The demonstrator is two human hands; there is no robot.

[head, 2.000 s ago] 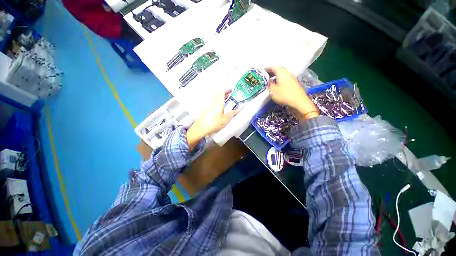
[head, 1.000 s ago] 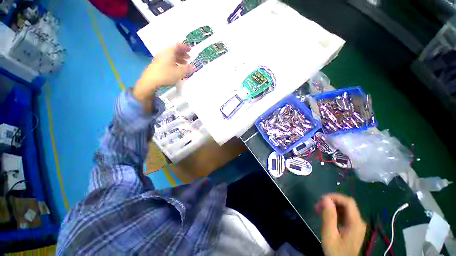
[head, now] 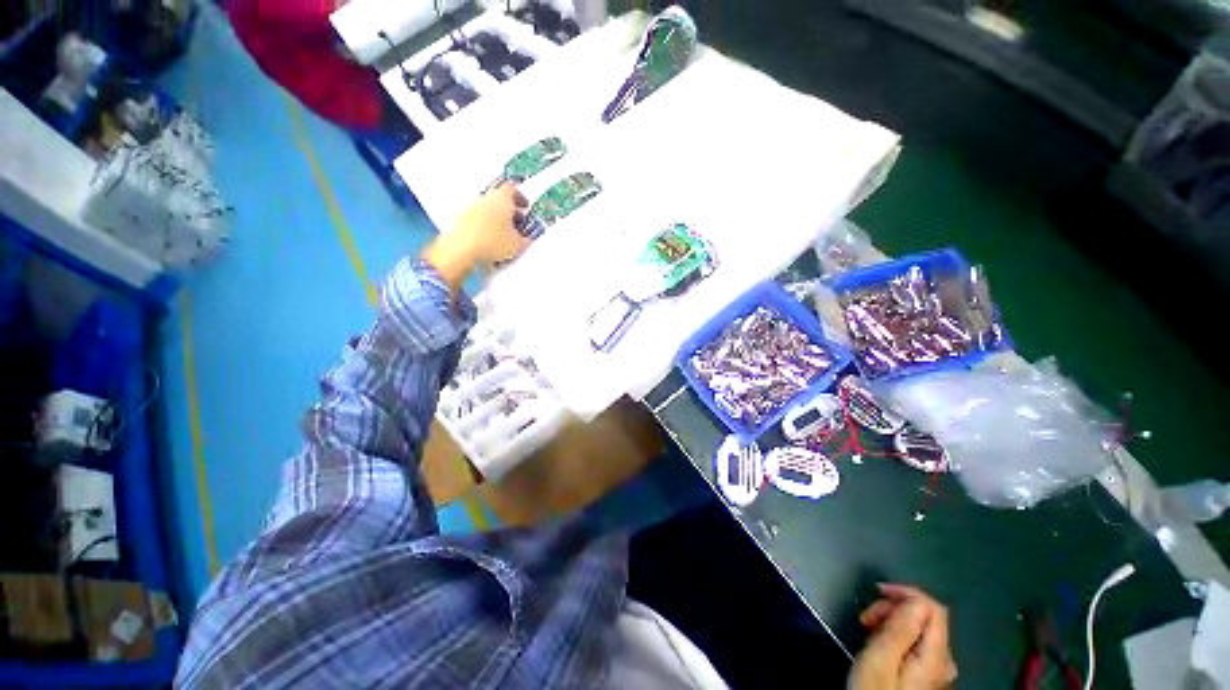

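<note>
My left hand is at the narrow end of a green circuit board on the white foam sheet; its fingertips touch or cover that end, and I cannot tell if they grip it. A second green board lies just beyond. Another board sits in a white housing shell on the sheet, its narrow end toward me. My right hand is low over the dark green mat, partly cut off by the lower edge, fingers curled, with nothing visible in it.
Two blue bins hold small metal parts. Oval heads with red leads lie before them. A clear plastic bag, red-handled pliers and a white cable lie at right. A white tray is below the sheet. A person's red sleeve shows at top left.
Both hands have left the board in the shell, which now lies on the sheet. My left hand has moved to the loose boards, my right hand down to the mat's near edge.
</note>
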